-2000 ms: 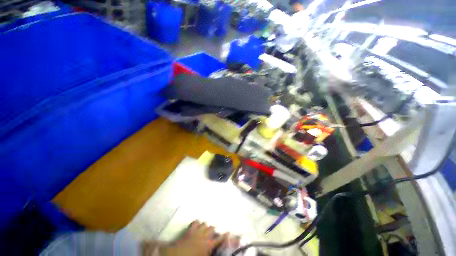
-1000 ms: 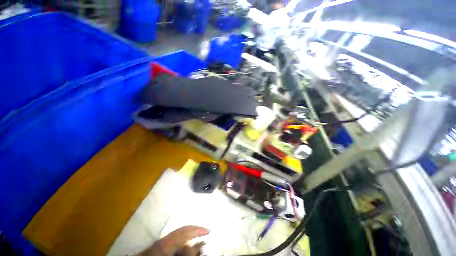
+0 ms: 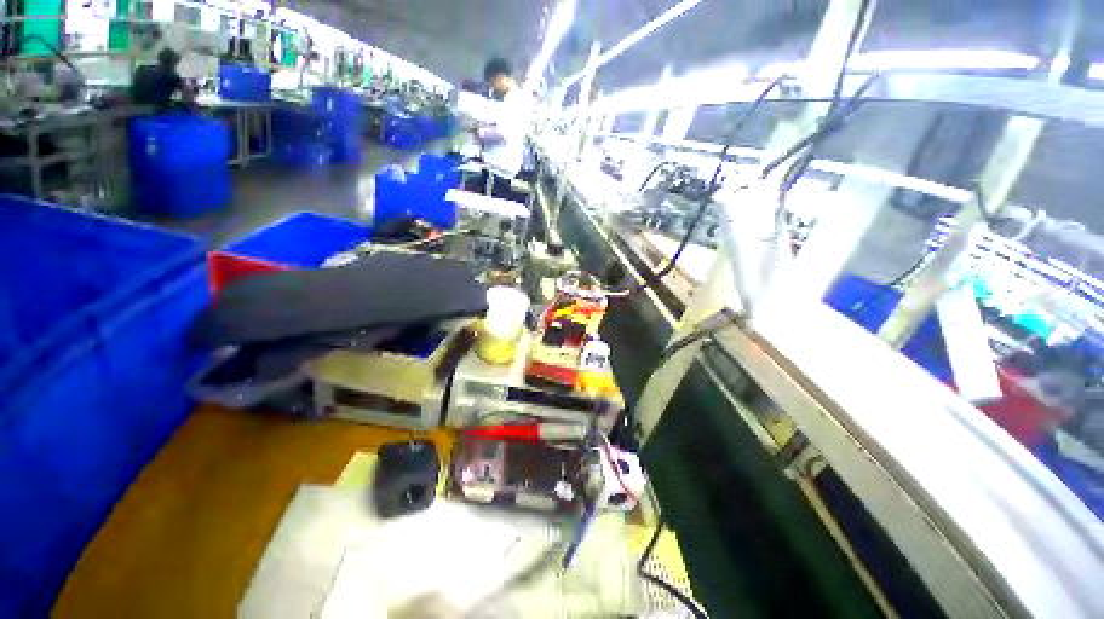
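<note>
No hand shows clearly. A blurred greyish shape lies low over the white sheet; I cannot tell what it is. A black cube socket (image 3: 406, 476) stands at the back of the white sheet (image 3: 424, 559). To its right is the dark reddish-brown test fixture (image 3: 515, 473) with a red-handled tool (image 3: 506, 433) along its back. A small white test socket (image 3: 621, 478) with wires sits at the fixture's right end. A blue-purple pen (image 3: 581, 533) slants in front of it.
Beige testers (image 3: 378, 389) stand behind, with a dark panel (image 3: 351, 294) over them and a yellow-white cylinder (image 3: 502, 324) on top. Large blue crates (image 3: 91, 399) fill the left. The dark green conveyor (image 3: 714, 484) runs on the right beside a white shelf (image 3: 896, 423). A person (image 3: 500, 103) stands far ahead.
The view has tilted up and turned right, so the bench things sit further left and the far hall shows. The bare hand seen low over the sheet before is no longer discernible.
</note>
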